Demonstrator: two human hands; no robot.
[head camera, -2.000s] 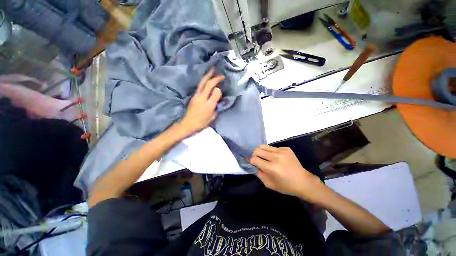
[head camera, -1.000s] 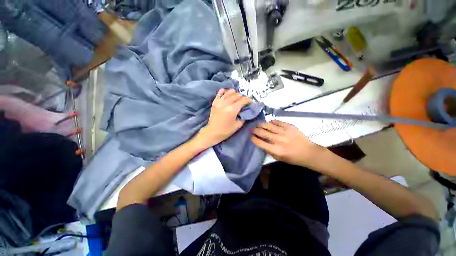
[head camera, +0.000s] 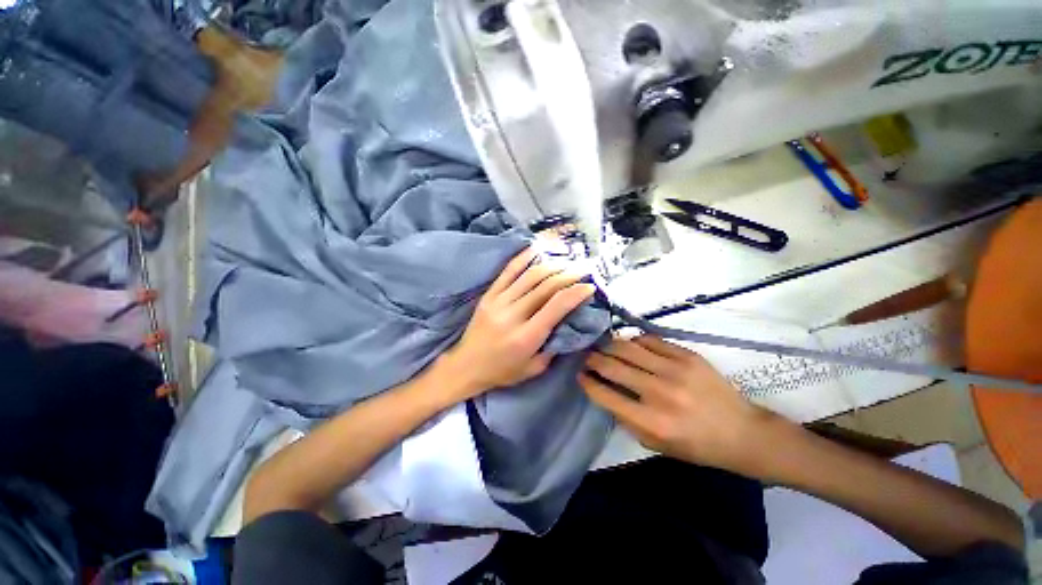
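Grey-blue garment fabric (head camera: 343, 286) lies heaped left of and under the needle of the white sewing machine (head camera: 800, 69). My left hand (head camera: 514, 326) presses on the fabric just in front of the presser foot, fingertips close to the foot. My right hand (head camera: 663, 394) is at the fabric's right edge, just below the binding tape, its fingertips on the cloth. The grey binding tape (head camera: 800, 349) runs taut from the orange reel (head camera: 1011, 343) to the foot. The needle and fabric edge at the foot are hidden by glare and my fingers.
Black thread snips (head camera: 731, 225) lie right of the foot. Blue-orange snips (head camera: 832, 171) and a yellow item (head camera: 890, 135) lie beyond. A wooden-handled awl (head camera: 897, 302) lies near the reel. Another person's arm (head camera: 200, 149) shows at upper left.
My right hand has moved up from the fabric's lower corner to near the foot. My left hand has shifted onto the cloth before the foot. The view has moved closer to the machine head.
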